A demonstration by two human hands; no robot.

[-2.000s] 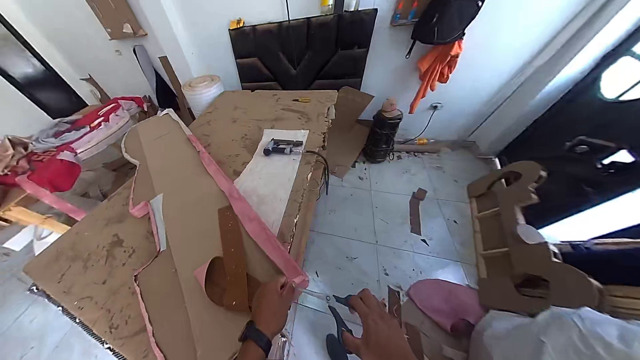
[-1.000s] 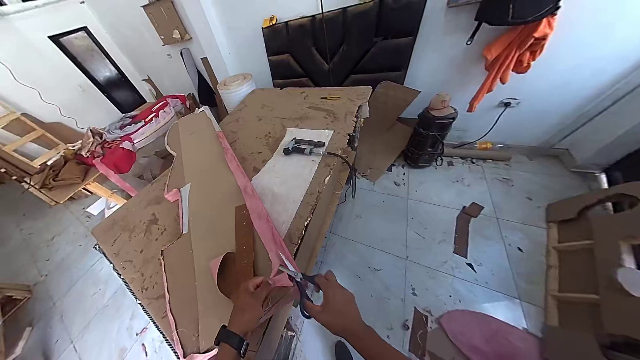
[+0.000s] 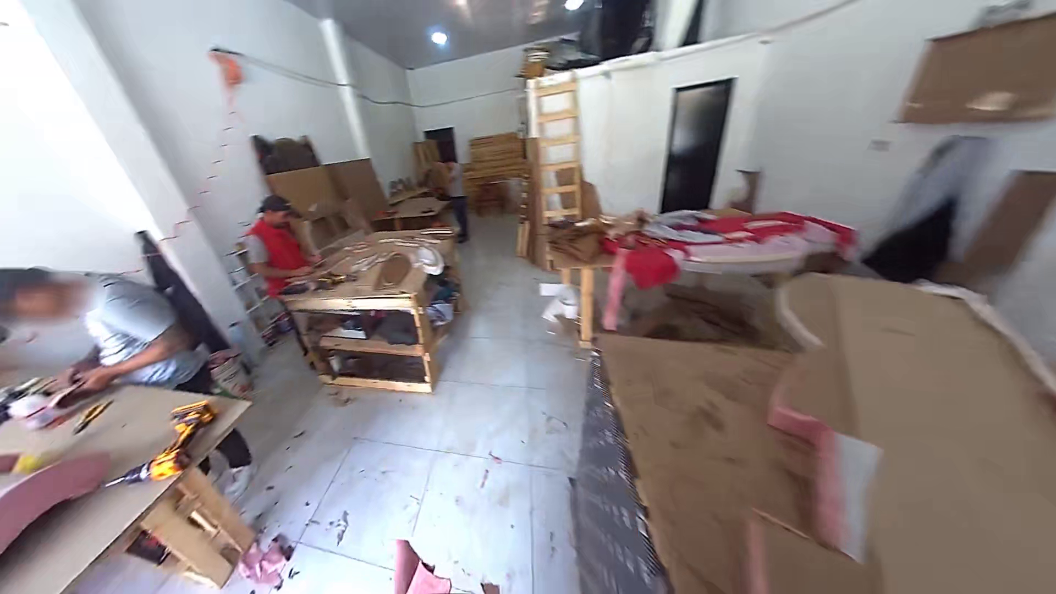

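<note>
Neither my left hand nor my right hand shows in this view, and the scissors are out of sight too. On the right lies the cardboard-covered workbench point(image 3: 693, 412). A long brown panel point(image 3: 932, 396) with a pale edge rests on it, and beside the panel are a pink fabric strip point(image 3: 804, 425) and a whitish flap point(image 3: 856, 487). At the lower left, a yellow cordless drill point(image 3: 177, 441) lies on another table point(image 3: 140, 429), near a curved pink piece point(image 3: 54, 495).
A co-worker in grey point(image 3: 144, 330) leans over the left table; another in a red vest point(image 3: 280, 247) stands at a wooden workbench point(image 3: 355, 305). Red and white fabric point(image 3: 742, 235) covers a table behind. A wooden ladder point(image 3: 558, 148) stands farther back. Pink scraps point(image 3: 266, 561) lie on the tiled floor.
The view has swung far to the left. Both hands, the scissors and the pink strip's end between them, visible one second ago, have left the frame.
</note>
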